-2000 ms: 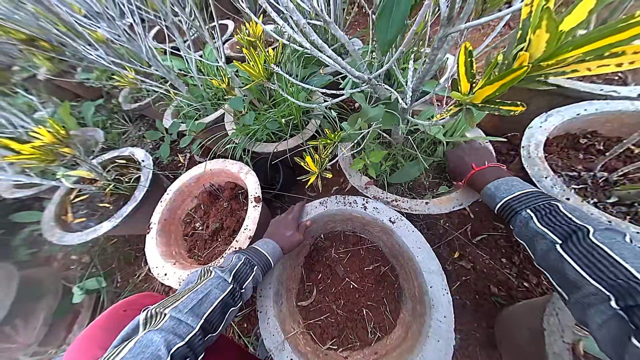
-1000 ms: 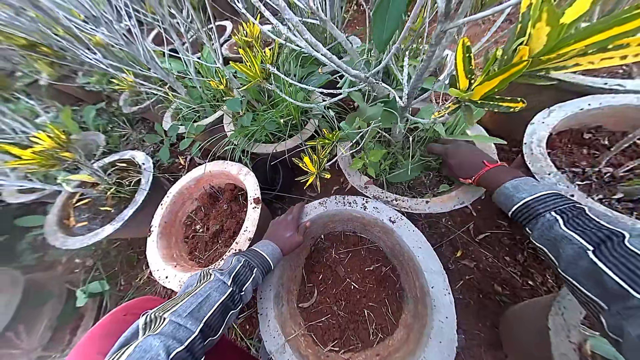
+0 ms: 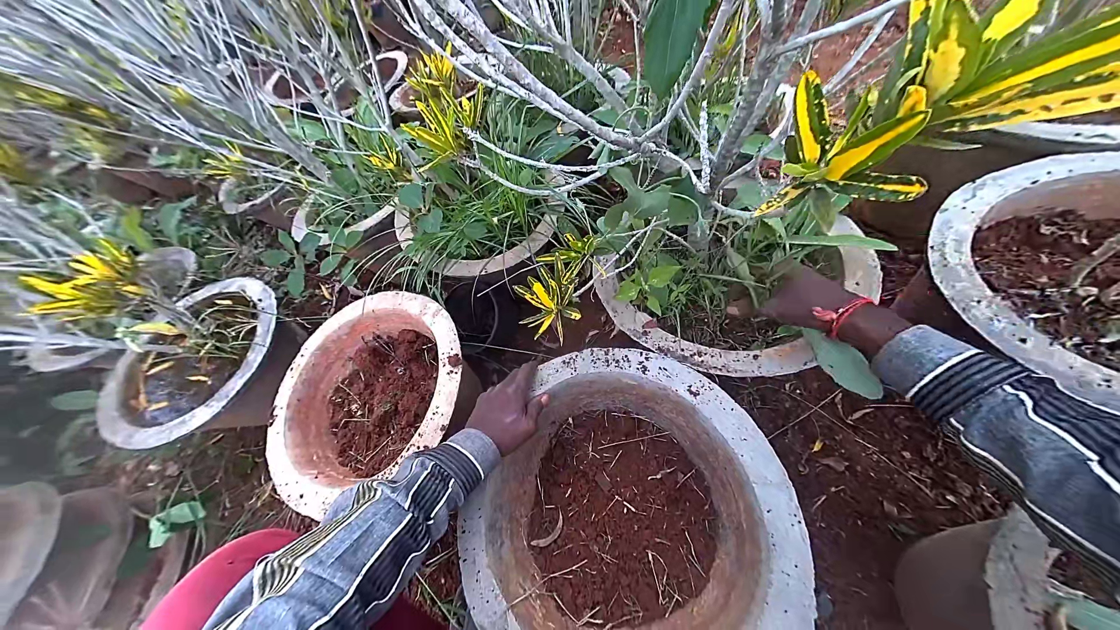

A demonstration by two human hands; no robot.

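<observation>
My left hand rests on the upper left rim of a large round pot with a whitish rim and red soil inside. My right hand, with a red thread at the wrist, reaches among green weeds in the planted pot behind it. Leaves partly cover its fingers, which seem closed around stems at the soil; the exact grip is hidden. Gray woody stems rise from that pot.
A tilted pot with red soil stands left, and another pot farther left. A wide pot is at the right, below variegated croton leaves. Bare branches spread across the back. A pot lies at lower right.
My right hand has moved left and inward among the weeds, and a broad green leaf now hangs over the pot's rim beside my wrist. My left hand stays on the large pot's rim.
</observation>
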